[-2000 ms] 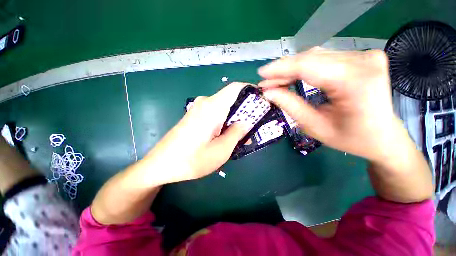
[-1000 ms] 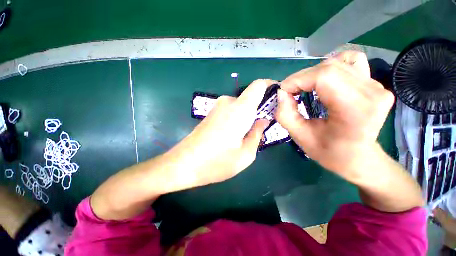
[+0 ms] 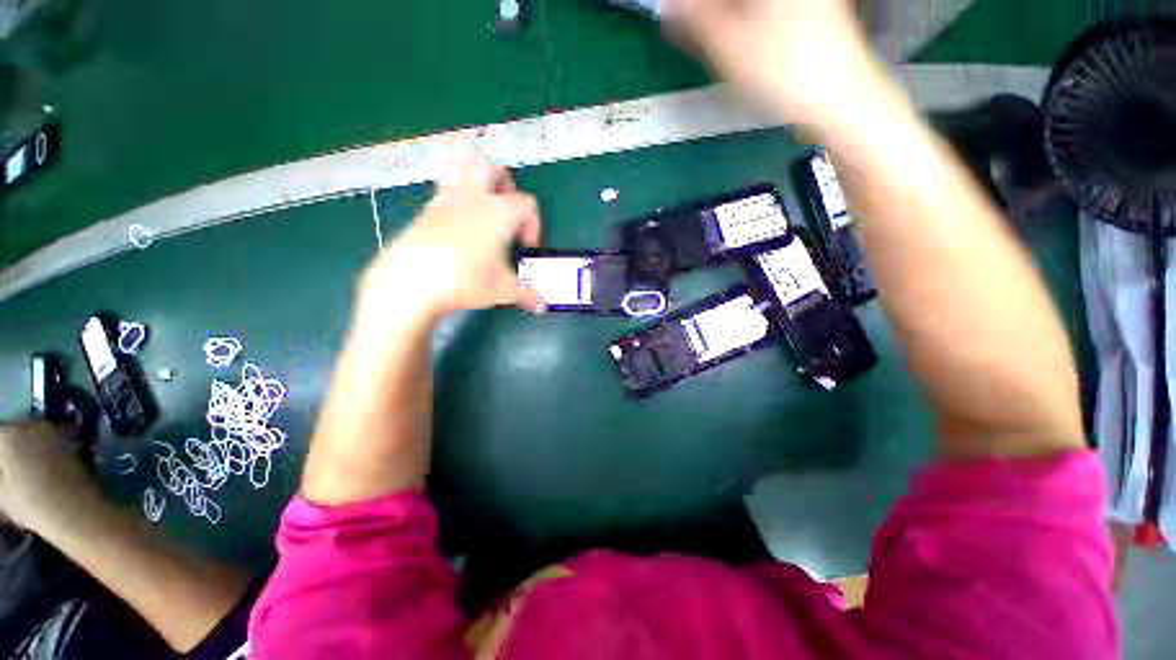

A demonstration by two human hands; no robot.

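My left hand [image 3: 471, 245] is at the left end of a black phone housing [image 3: 606, 282] with a white area, its fingertips at the housing's edge. A white ring-shaped gasket [image 3: 644, 303] lies at that housing's right end. Several more black housings with white keypad areas lie to the right, one of them at the lower middle [image 3: 690, 342] and one tilted beside it [image 3: 813, 310]. My right hand [image 3: 774, 39] is blurred and partly cut off by the top edge, over the belt; its fingers are hardly visible. A dark object [image 3: 632, 7] shows beside it.
A pale metal rail [image 3: 580, 134] separates the bench from the green belt [image 3: 323, 65]. A heap of white rings [image 3: 245, 419] lies at left, near a neighbour's arm [image 3: 116, 548] and two phones. A black fan [image 3: 1119, 126] stands at right. A small dark piece [image 3: 509, 16] lies on the belt.
My hands have moved apart: the left away from the held housing to the one at left, the right up over the belt. The housings on the bench are now uncovered.
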